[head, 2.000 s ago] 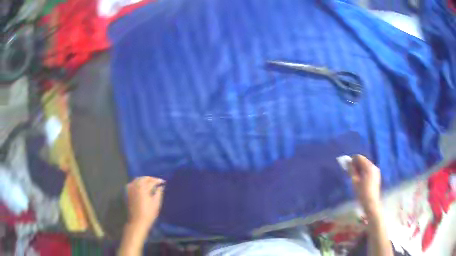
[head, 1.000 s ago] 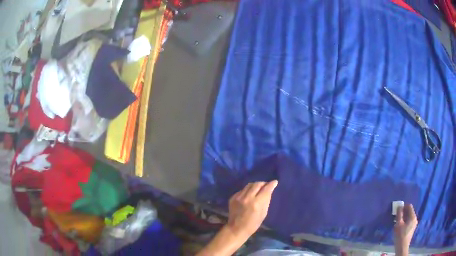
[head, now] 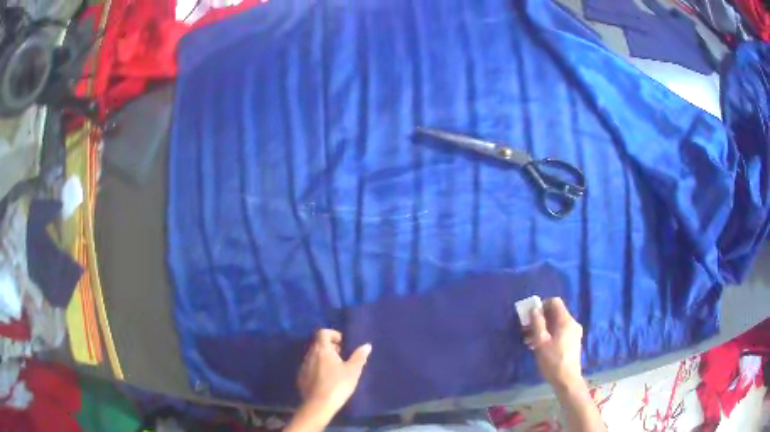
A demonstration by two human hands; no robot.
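Note:
A dark navy pattern piece [head: 439, 337] lies along the near edge of the shiny royal-blue cloth [head: 279, 152]. My left hand [head: 332, 371] rests on the navy piece left of its middle, thumb and fingers apart, holding nothing that shows. My right hand [head: 557, 337] grips a small white square of chalk [head: 528, 310] between thumb and fingers, over the right part of the navy piece. Faint pale lines show on the blue cloth. Shears [head: 507, 155] lie on the cloth beyond the hands, blades pointing left, handles right.
Yellow and orange strips [head: 82, 278] and a small navy piece [head: 52, 257] lie at the left. Red fabric [head: 127, 55] is at the far left, near a dark round machine part [head: 29, 72]. Bunched blue cloth [head: 747, 169] and red scraps [head: 730, 367] are at the right.
The view has swung back left after turning. My left hand has opened and now rests farther in on the navy piece. My right hand still holds the chalk near the piece's right end.

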